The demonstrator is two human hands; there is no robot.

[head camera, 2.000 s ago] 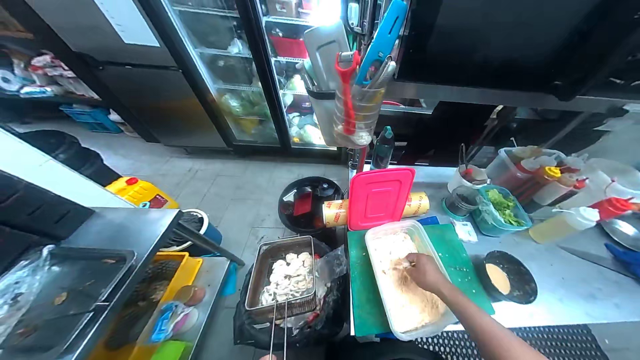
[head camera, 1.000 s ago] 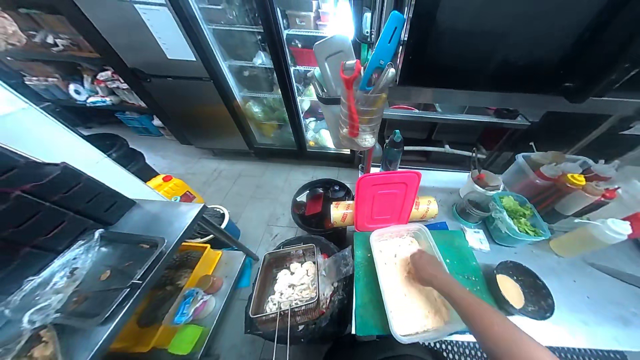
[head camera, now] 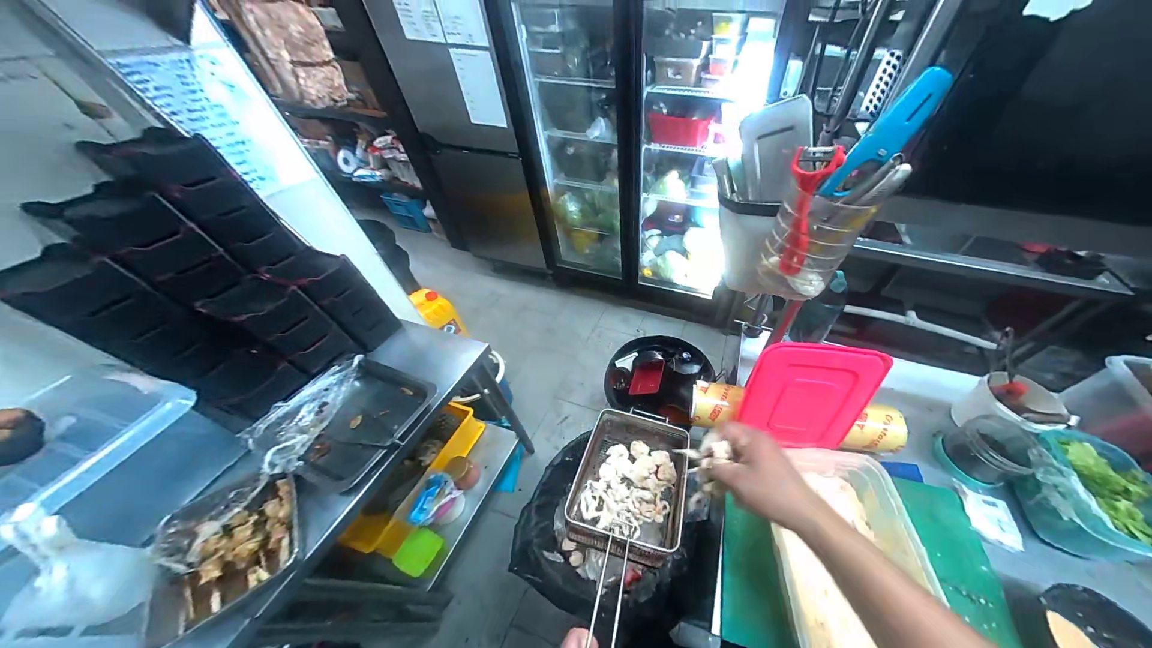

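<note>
My right hand holds some flour-coated pieces at the right rim of a metal fry basket. Similar pale coated pieces lie in the basket. At the bottom edge, my left hand grips the basket's long wire handle; only its fingertips show. Beneath my right forearm stands a clear plastic tub of flour on a green cutting board. A pink lid leans upright behind the tub.
Below the basket is a bin with a black liner. A utensil holder hangs above the counter. Film rolls, a tub of greens and a black bowl are around the board. A steel table with trays stands left.
My right hand has moved left from inside the flour tub to the basket's edge, now with coated pieces in it. The view has swung left.
</note>
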